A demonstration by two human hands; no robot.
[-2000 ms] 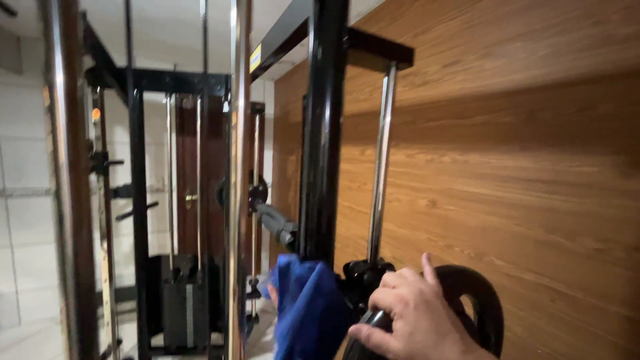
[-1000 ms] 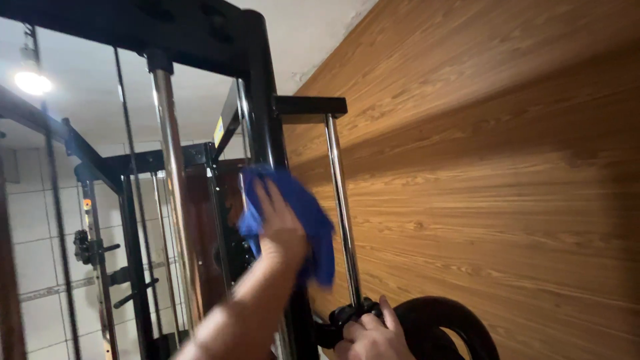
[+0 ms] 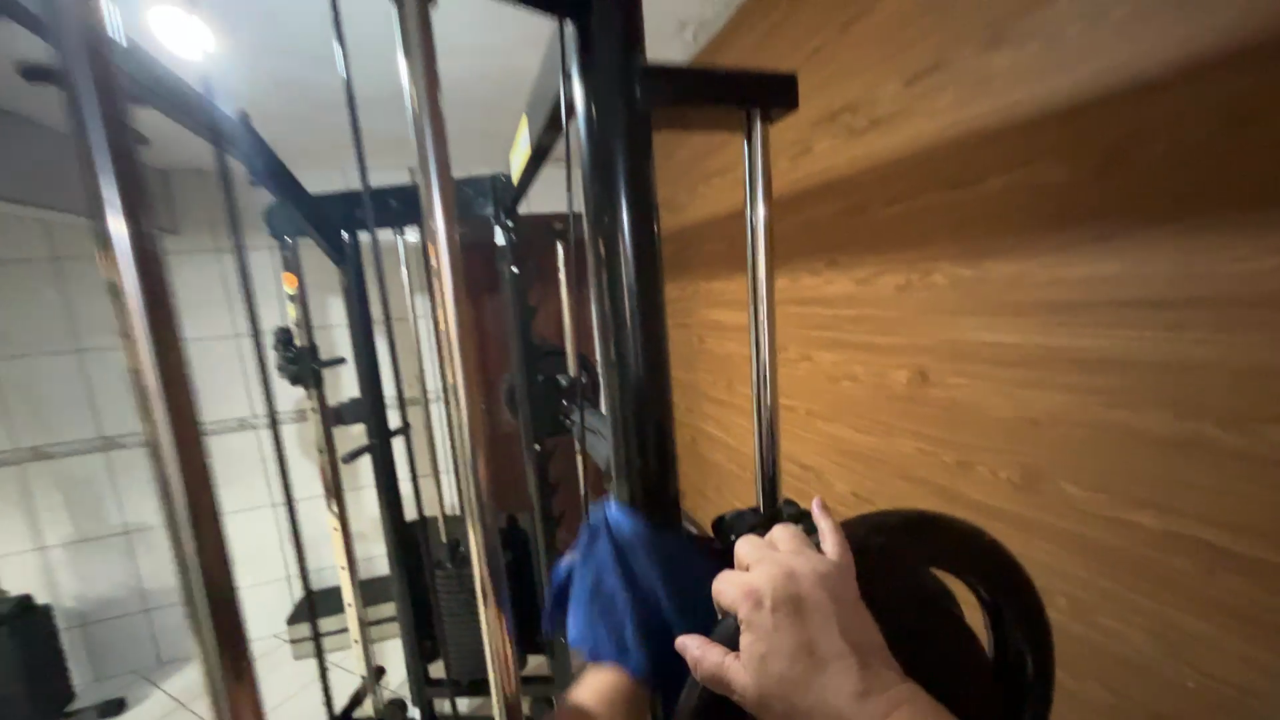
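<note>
A blue cloth (image 3: pixel 635 590), blurred by motion, is bunched in my left hand (image 3: pixel 605 692), whose fingers it hides; only the wrist area shows at the bottom centre. The cloth lies against the lower part of a thick black steel upright (image 3: pixel 630 300) of a weight machine. To its right, my right hand (image 3: pixel 795 610) curls over a black rounded machine part (image 3: pixel 722 640), thumb to the left and one finger raised. Beside that hand is a black weight plate (image 3: pixel 1020 600) with a grip opening. A chrome rod (image 3: pixel 762 300) descends to a black fitting (image 3: pixel 745 522) just behind the fingers.
Chrome guide rods (image 3: pixel 450 300) and black cables stand left of the upright. A black crossbar (image 3: pixel 720 88) juts toward the wood-grain wall (image 3: pixel 980 330) on the right. Farther back are a weight stack (image 3: pixel 460 610), a light-coloured post with holes (image 3: pixel 345 560) and a tiled wall (image 3: pixel 60 400).
My left hand, with the blue cloth, has moved down along the black upright from its higher place one second ago. My right hand stays by the weight plate. The view has shifted.
</note>
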